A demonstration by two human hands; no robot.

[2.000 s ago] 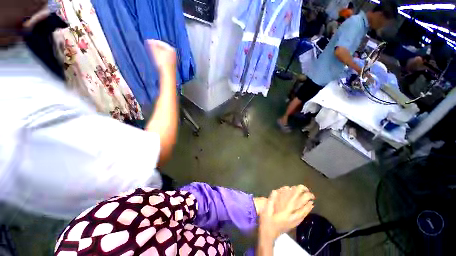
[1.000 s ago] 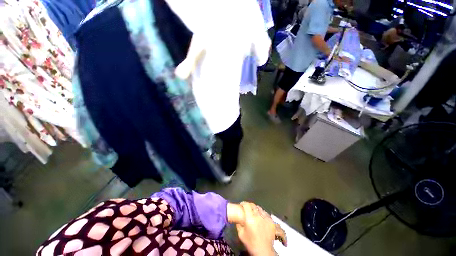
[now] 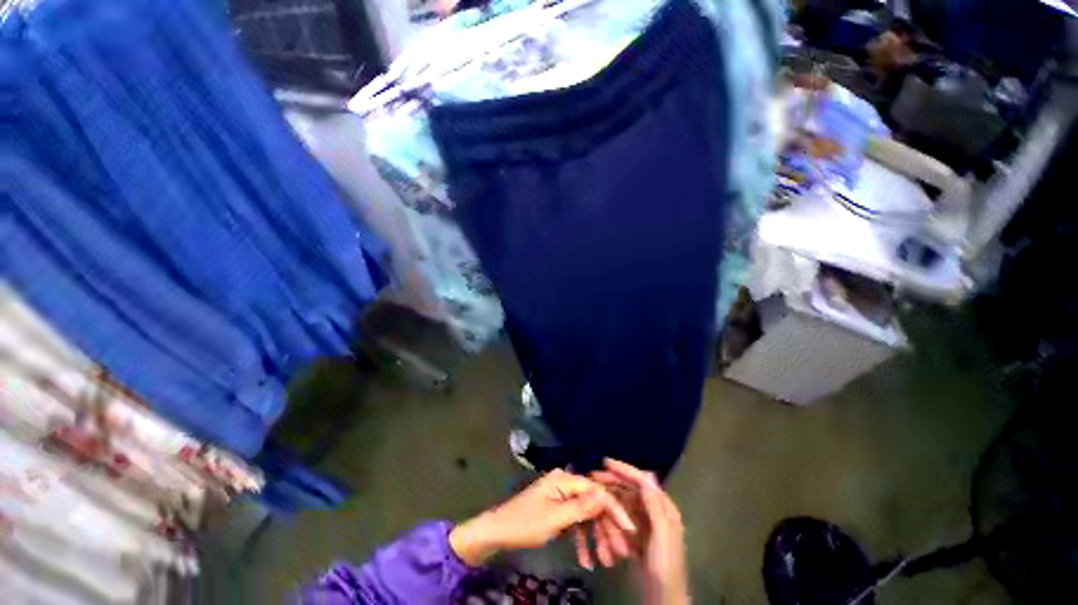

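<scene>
My left hand [image 3: 538,513], in a purple sleeve, is at the bottom centre. My right hand [image 3: 664,538] is just to its right, blurred and partly cut off by the bottom edge. The hands touch and their fingers overlap; I see no object in them. A dark navy garment with a gathered waistband [image 3: 597,236] hangs close in front, its lower end just behind my hands in view. Teal patterned cloth [image 3: 455,266] shows beside it. What carries these garments is hidden.
Long blue garments [image 3: 154,201] hang at the left, with cream floral garments [image 3: 83,461] below. A white work table [image 3: 875,231] with a pale cabinet [image 3: 810,352] stands right. A black fan base [image 3: 816,565] is on the green floor at lower right.
The navy and teal garments have moved right and closer, covering the view of the person in white. The blue garments take up more of the left. My hands have turned and moved slightly right and up.
</scene>
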